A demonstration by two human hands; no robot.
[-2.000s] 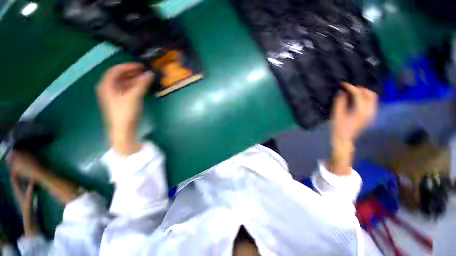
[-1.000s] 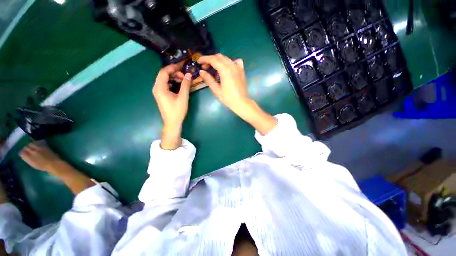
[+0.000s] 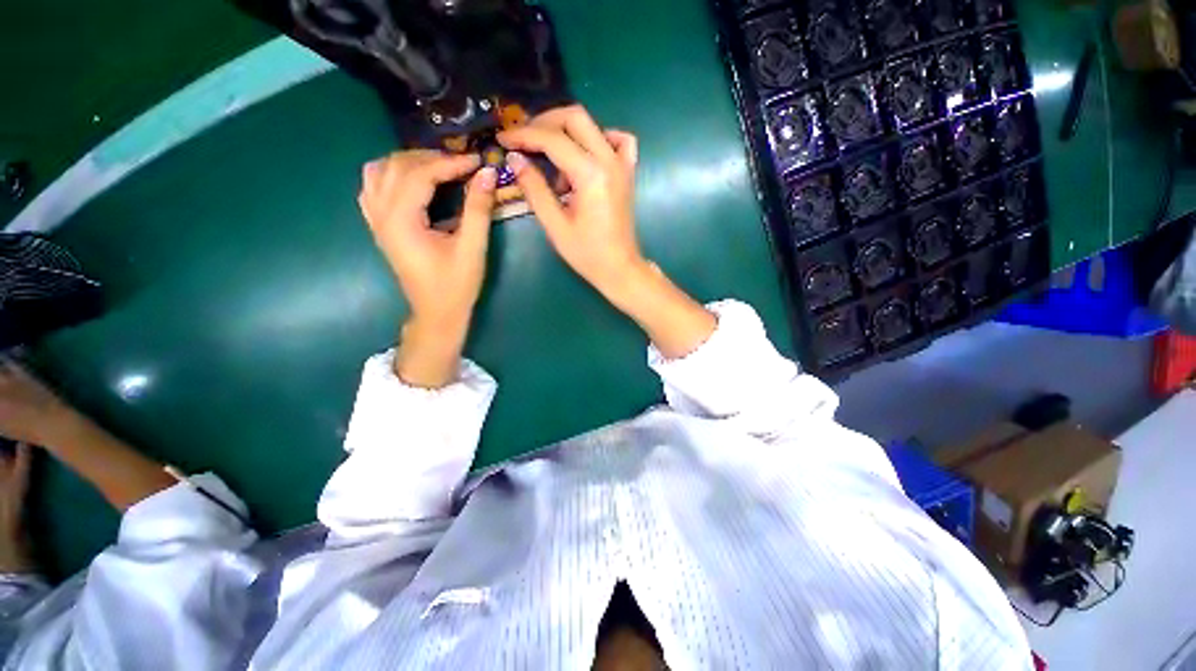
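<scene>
A small dark round component (image 3: 496, 160) is held between the fingertips of both hands, over the orange fixture nest (image 3: 513, 117). My left hand (image 3: 430, 233) grips it from the left with thumb and fingers. My right hand (image 3: 588, 197) grips it from the right. The fingers hide most of the component and nest, so I cannot tell whether it is seated. The black press (image 3: 453, 66) stands right behind the nest. A pale front edge of the fixture shows below the fingertips.
A glossy black blister tray (image 3: 905, 171) with round forms in its pockets lies at the right. A slim dark tool (image 3: 1078, 92) lies beyond it. A neighbour's hand and forearm (image 3: 79, 439) are at far left, below a black object (image 3: 46, 282). A cardboard box (image 3: 1030, 485) stands lower right.
Two seconds ago my hands were apart, the right by the tray; they came together at the nest. Since one second ago they stay on the component while the view has shifted slightly.
</scene>
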